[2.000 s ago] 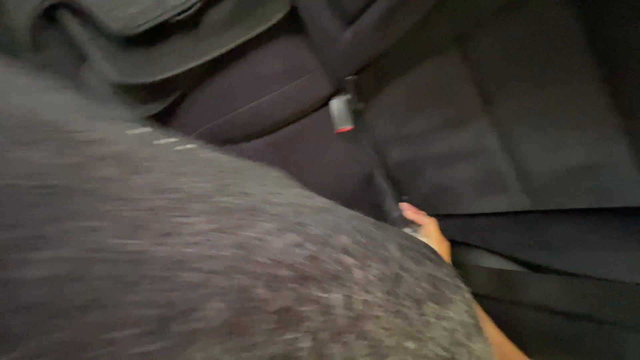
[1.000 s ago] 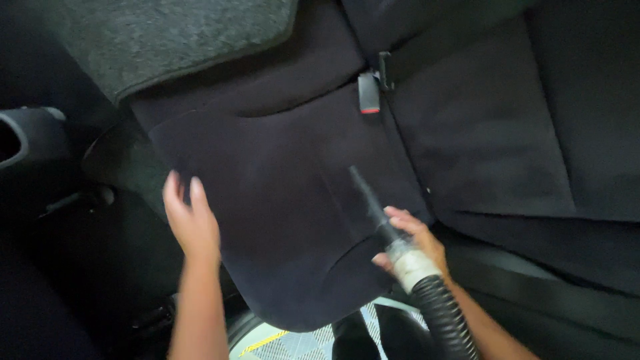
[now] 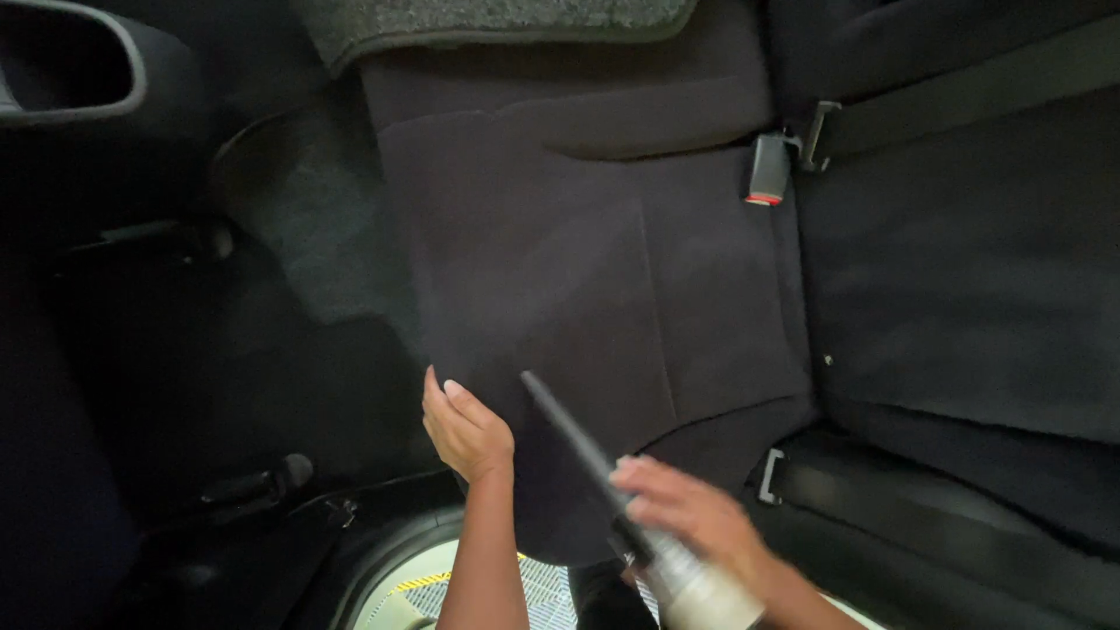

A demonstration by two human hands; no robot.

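Observation:
My right hand (image 3: 691, 512), blurred, is wrapped round a vacuum hose's light-coloured end piece (image 3: 700, 586). From it a narrow black crevice nozzle (image 3: 569, 429) points up and left over the dark fabric car seat cushion (image 3: 534, 262). My left hand (image 3: 468, 429) rests at the cushion's front edge, left of the nozzle tip, with nothing seen in it; its palm side is partly hidden. Whether the nozzle tip touches the fabric cannot be told.
A seat belt buckle (image 3: 767, 171) and a metal belt tongue (image 3: 818, 136) lie by the backrest (image 3: 962, 262). A grey carpet mat (image 3: 525, 22) lies across the cushion's far end. Seat rails (image 3: 254, 486) are at the left, a grating floor (image 3: 547, 595) below.
The hose and nozzle, out of sight in the oldest frame, are now in view in my right hand. Since one second ago, the nozzle has moved toward the cushion's front edge, closer to my left hand.

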